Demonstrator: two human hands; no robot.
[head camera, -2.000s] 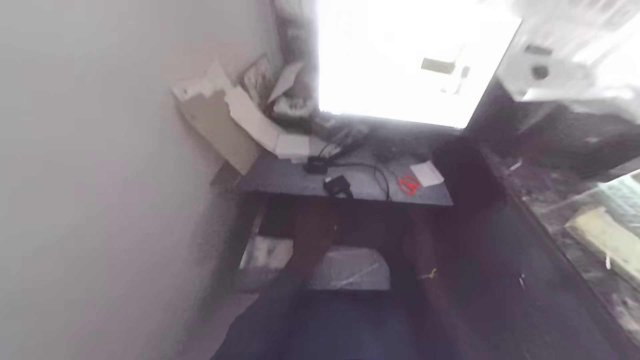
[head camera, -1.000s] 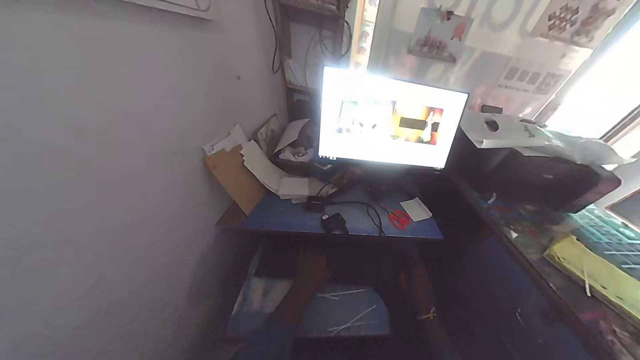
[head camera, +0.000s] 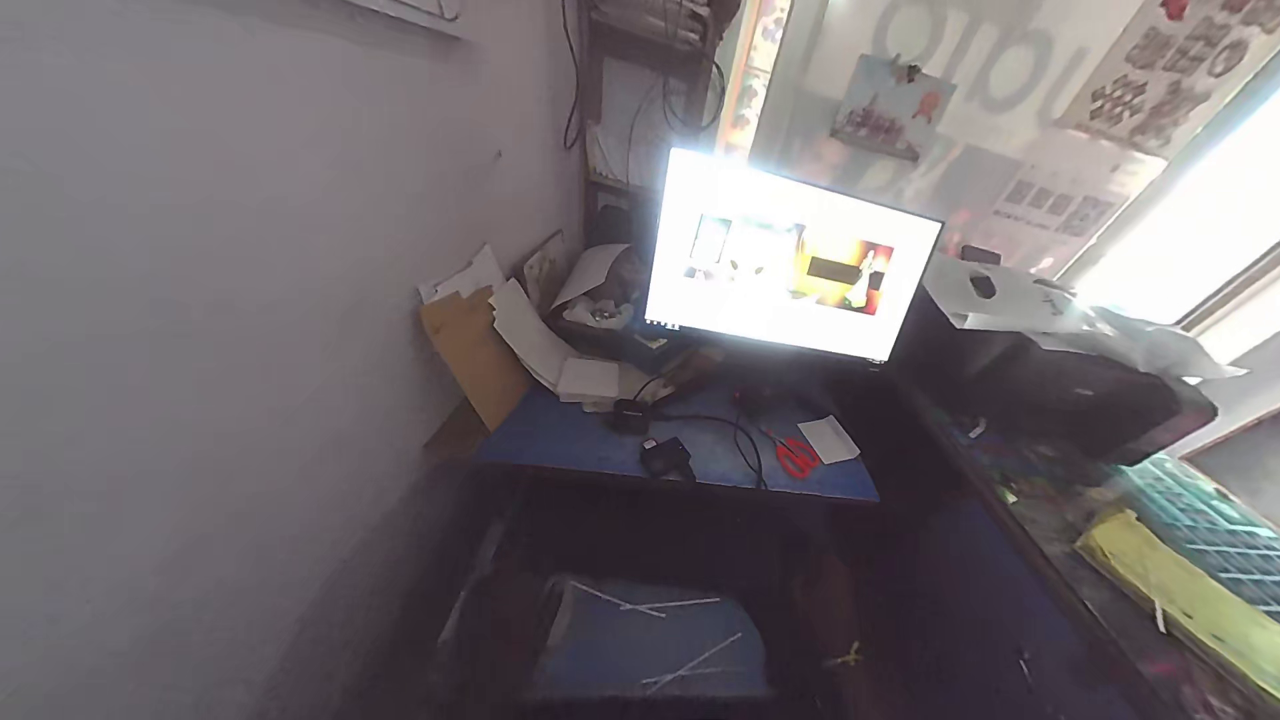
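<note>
Deep shadow covers the space below the blue desk top (head camera: 570, 440). My right hand (head camera: 825, 575) is a dim shape there, right of a lower blue surface (head camera: 660, 640) with thin white strips; a yellow thread (head camera: 850, 655) is at the wrist. My left hand (head camera: 500, 590) is barely discernible at the lower left. Finger positions and anything held are hidden by the dark. On the desk top lie a black power adapter (head camera: 668, 459), a second black plug or adapter (head camera: 631, 415) with a cable, red-handled scissors (head camera: 797, 458) and a white paper piece (head camera: 829, 439).
A lit monitor (head camera: 780, 260) stands at the desk's back. Papers and a brown envelope (head camera: 475, 350) lean by the left wall. To the right are a black printer-like machine (head camera: 1060, 390), a yellow package (head camera: 1180, 600) and a green plastic basket (head camera: 1210, 520).
The view has cleared from a blurred, overexposed monitor. My left hand, visible in front of the lower blue surface one second ago, has moved off it to the left.
</note>
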